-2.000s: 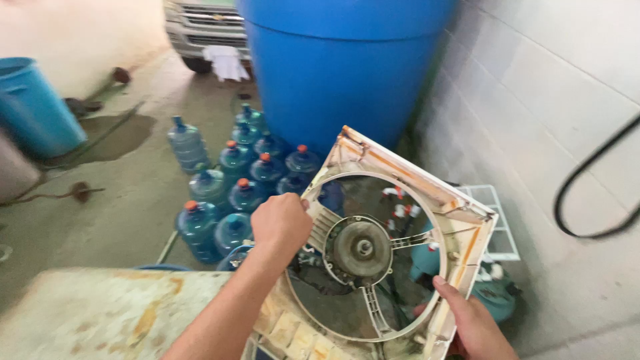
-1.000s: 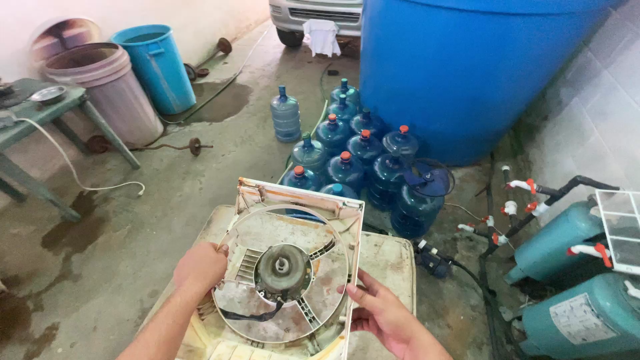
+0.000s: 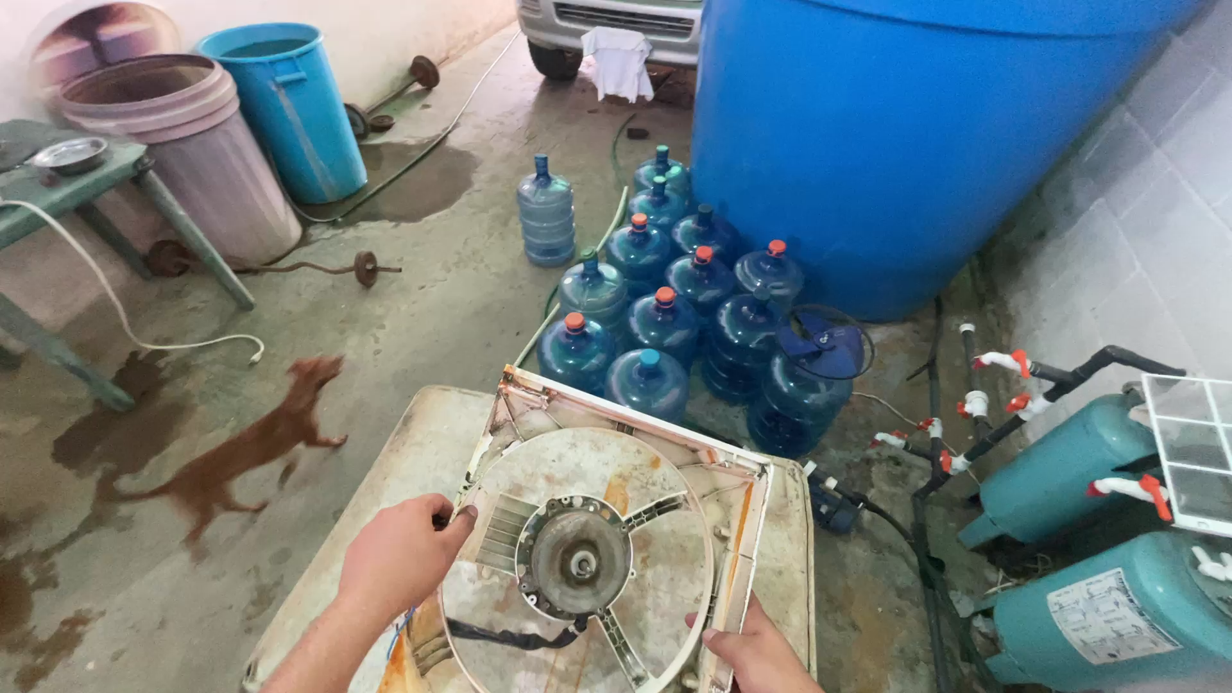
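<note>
A square, stained fan housing (image 3: 746,520) with a round opening lies over a worn, rust-marked white surface (image 3: 423,433) and is tilted toward me. Arms inside its ring carry a round electric motor (image 3: 580,563), its bare shaft facing up, with a black-wrapped cable (image 3: 515,635) running off to the left. My left hand (image 3: 409,553) grips the housing's left edge, thumb on top. On the lower right edge my right hand (image 3: 741,645) holds the frame, thumb over the rim and the other fingers largely hidden beneath it.
Several blue water jugs (image 3: 664,327) stand beyond the surface, before a large blue tank (image 3: 866,144). Teal tanks (image 3: 1088,616) and black pipes (image 3: 1068,380) with red-handled valves are at the right. A brown dog (image 3: 250,443) walks at the left, near a green table (image 3: 115,173).
The housing has come down from a steep tilt over the floor to a flatter pose above the white surface, both hands still on it. The dog has come into view. The view has swung left.
</note>
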